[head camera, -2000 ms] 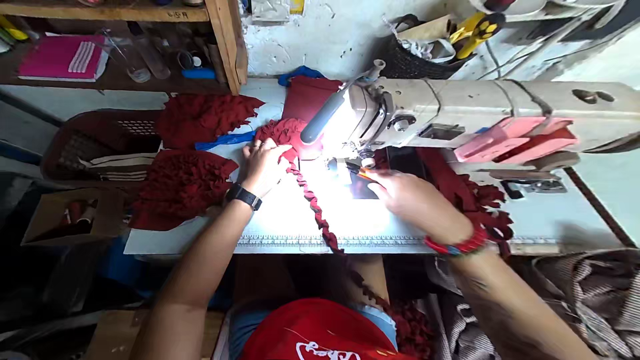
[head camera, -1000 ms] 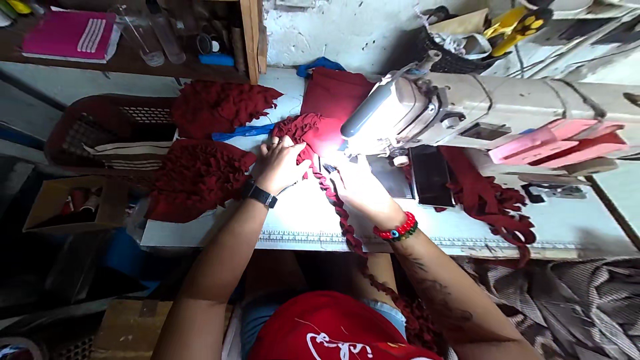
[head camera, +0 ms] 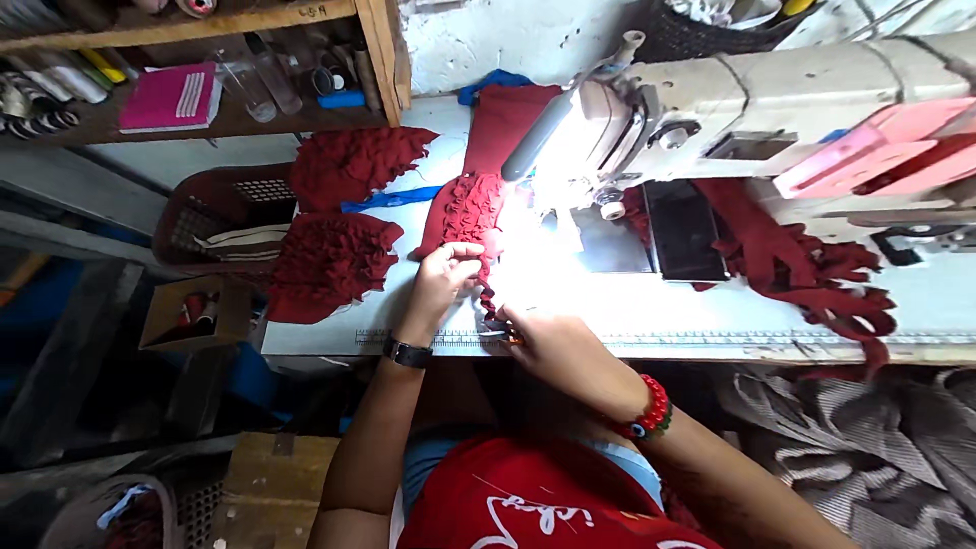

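A red ruffled fabric piece (head camera: 469, 206) lies left of the sewing machine (head camera: 610, 130), under its bright lamp. My left hand (head camera: 450, 278) pinches the lower edge of that piece, where a narrow ruffled red strip (head camera: 486, 299) hangs from it. Close to the table's front edge, my right hand (head camera: 545, 335) holds a small cutting tool (head camera: 499, 332) with metal blades and a bit of orange, beside the strip. Whether its blades touch the strip cannot be told. Glare hides much of the needle area.
Two more ruffled red pieces (head camera: 328, 267) lie at the left, with a blue cloth strip (head camera: 393, 198) near them. A plastic basket (head camera: 171, 221) and a cardboard box (head camera: 156, 313) stand beyond. Red strips (head camera: 785, 267) are heaped at the right. A measuring tape (head camera: 686, 339) runs along the front edge.
My right hand has come down from beside the machine's needle area to the table's front edge, with the cutting tool. My left hand stays at the ruffled piece.
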